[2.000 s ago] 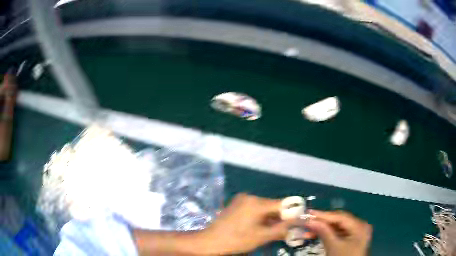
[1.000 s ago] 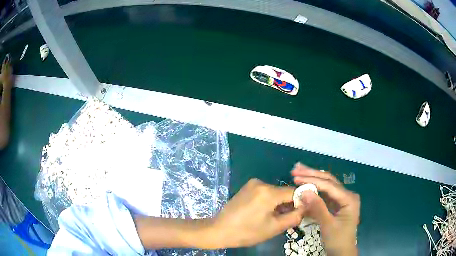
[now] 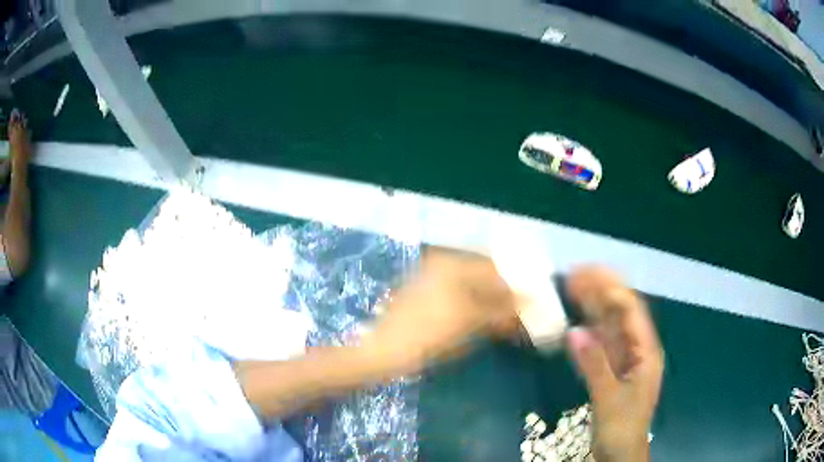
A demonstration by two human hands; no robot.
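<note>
My left hand holds a long white plastic piece, blurred, possibly a housing shell. My right hand is just right of it, thumb and fingers curved and parted, the thumb at the piece's edge; blur hides whether it grips anything. Small white inserts lie in a loose pile below the hands, partly behind my right wrist. A large heap of small white parts lies at the left on a clear plastic bag, partly covered by my left sleeve.
Beyond the pale rail, the green belt carries an open shell with red and blue inside and two more white pieces. A frame upright stands left. White cords lie right. Another person's arm shows far left.
My hands have moved up, and a long white piece now shows where a small round white part was. My right fingers have parted more. The shells on the belt have shifted right in view.
</note>
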